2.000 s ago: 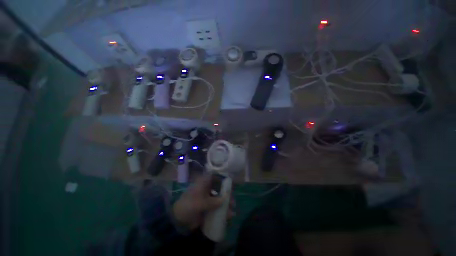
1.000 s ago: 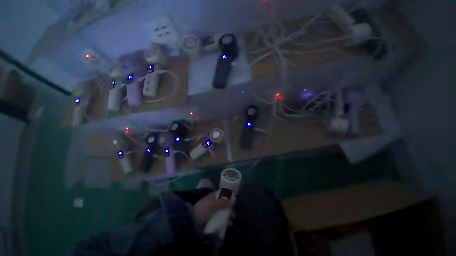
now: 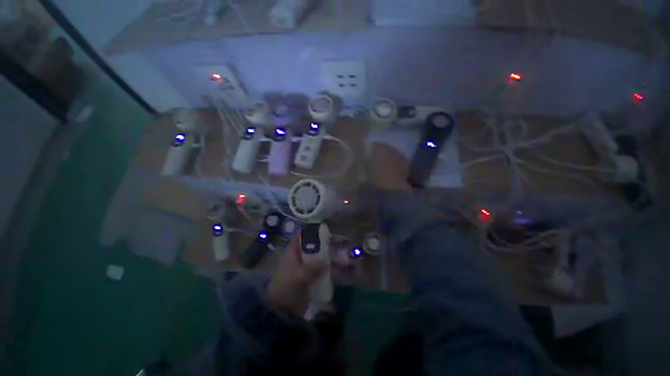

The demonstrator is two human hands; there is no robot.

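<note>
My left hand (image 3: 294,279) is closed around the handle of a white handheld fan (image 3: 314,242), held upright in front of the lower tier, its round grille up. My right hand (image 3: 391,166) reaches to the upper tier, beside the lower handle of a dark handheld fan (image 3: 432,147) with a lit blue display. The light is dim and its fingers are blurred, so I cannot tell if it touches or grips that fan. A white paper sheet (image 3: 449,170) lies under the dark fan. Another white fan (image 3: 383,110) lies behind the paper.
Several white fans and a purple fan (image 3: 280,150) stand on the upper tier at left. More lit fans (image 3: 220,239) are on the lower tier. White cables (image 3: 514,143) tangle at right. An outlet plate (image 3: 344,76) is on the back panel. Green floor (image 3: 95,308) shows at left.
My right arm has come into view, reaching to the upper tier. My left hand has raised the white fan from low near my legs to in front of the lower tier. The view has shifted.
</note>
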